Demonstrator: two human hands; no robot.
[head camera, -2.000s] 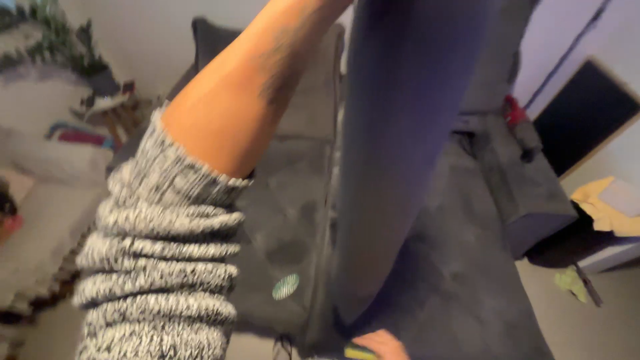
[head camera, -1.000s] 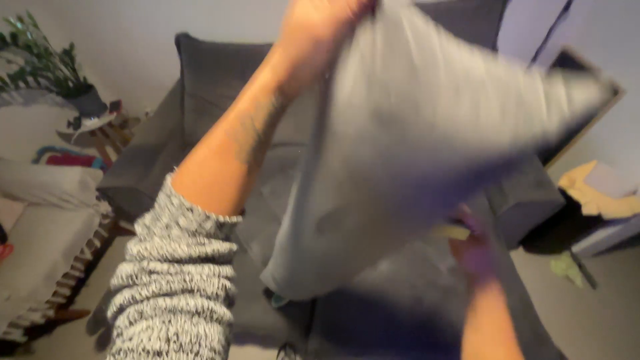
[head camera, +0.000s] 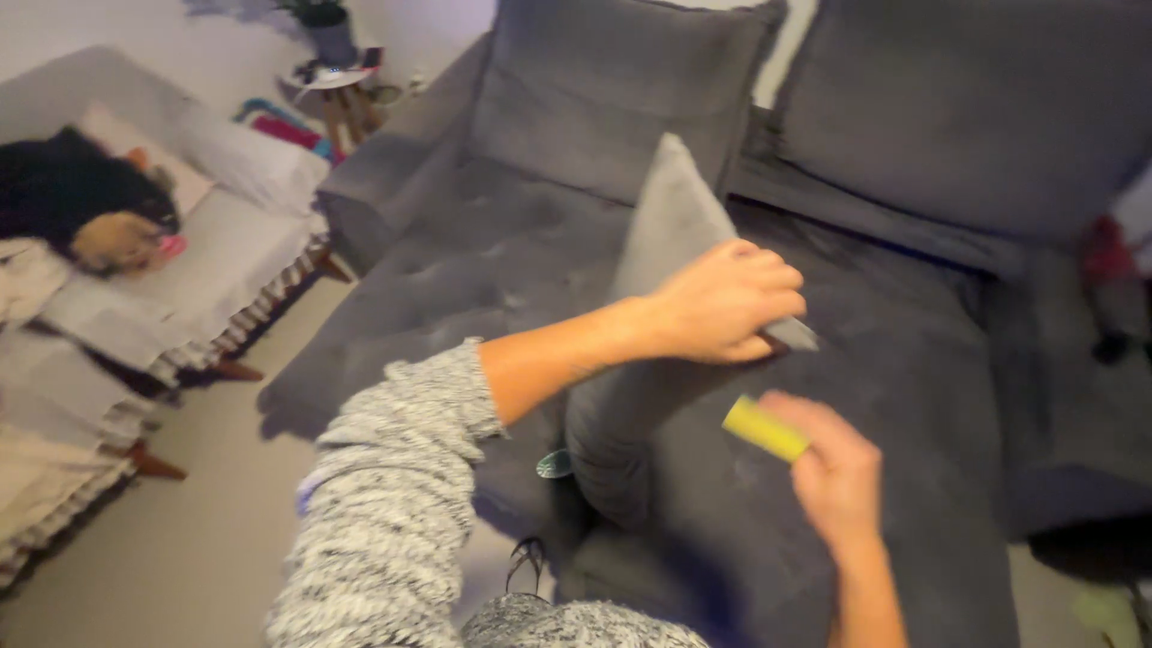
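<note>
My left hand (head camera: 733, 301) is closed on the edge of a grey cushion (head camera: 661, 225), which stands tilted over the seat of a dark grey sofa (head camera: 450, 261). One pointed corner sticks up behind the hand, and the cushion's lower part hangs down toward my body. Lower right, my right hand (head camera: 832, 459) holds a small yellow object (head camera: 765, 429), perhaps a sponge or cloth, just off the cushion. A small oval green tag (head camera: 554, 463) shows beside the cushion's lower left edge.
Large back cushions (head camera: 621, 90) lean along the sofa's back. At left stands a light covered couch (head camera: 243, 225) with a fringed throw, a dark cloth and a plush-looking brown thing on it. A small round side table (head camera: 328, 79) holds a plant pot (head camera: 331, 36).
The grey cushion, raised high in front of me before, is now lower over the sofa seat. My left hand has come down with it. The view has shifted.
</note>
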